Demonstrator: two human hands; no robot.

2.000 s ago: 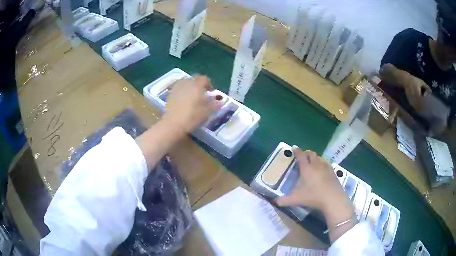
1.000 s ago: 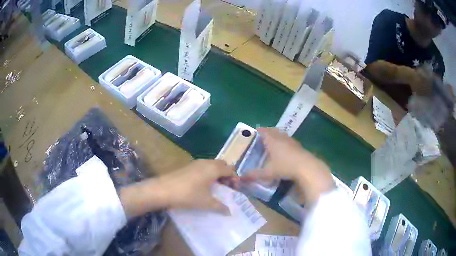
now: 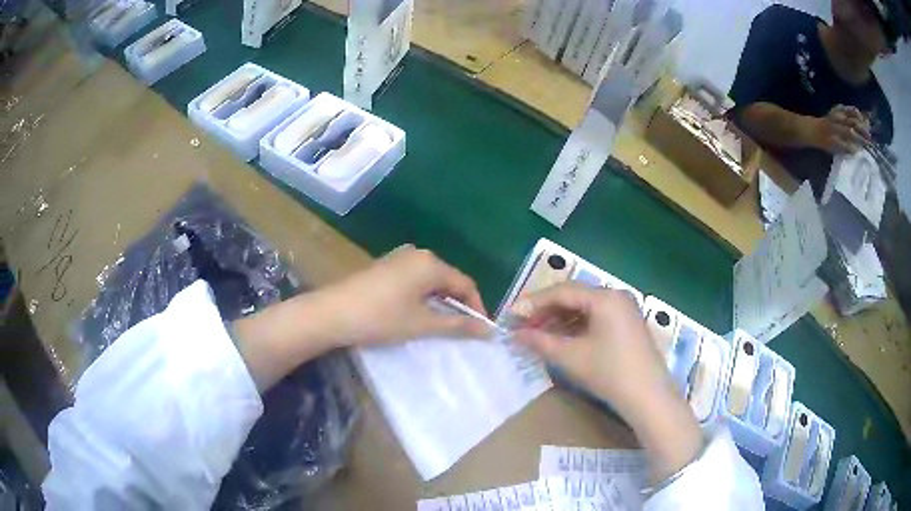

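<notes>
My left hand (image 3: 410, 294) is at the centre, its fingers closed on the upper edge of a white label sheet (image 3: 440, 399), lifting that edge. My right hand (image 3: 589, 334) is just right of it, thumb and forefinger together at the sheet's corner; whether a sticker is between them is too small to tell. A white tray (image 3: 536, 269) lies on the belt behind my right hand and is partly hidden by it. A beige unit with a black spot shows in its left slot.
Two filled trays (image 3: 335, 150) stand up the green belt (image 3: 459, 190); more trays (image 3: 756, 389) run down right. A dark poly bag (image 3: 270, 259) lies at left, more label sheets (image 3: 589, 464) below. Upright cards (image 3: 579, 170) stand on the belt. A person (image 3: 799, 90) works across, beside a brown box (image 3: 699, 150).
The two filled trays have shifted up and left. My hands have left the nearest tray's front and now meet at the label sheet, whose edge is raised.
</notes>
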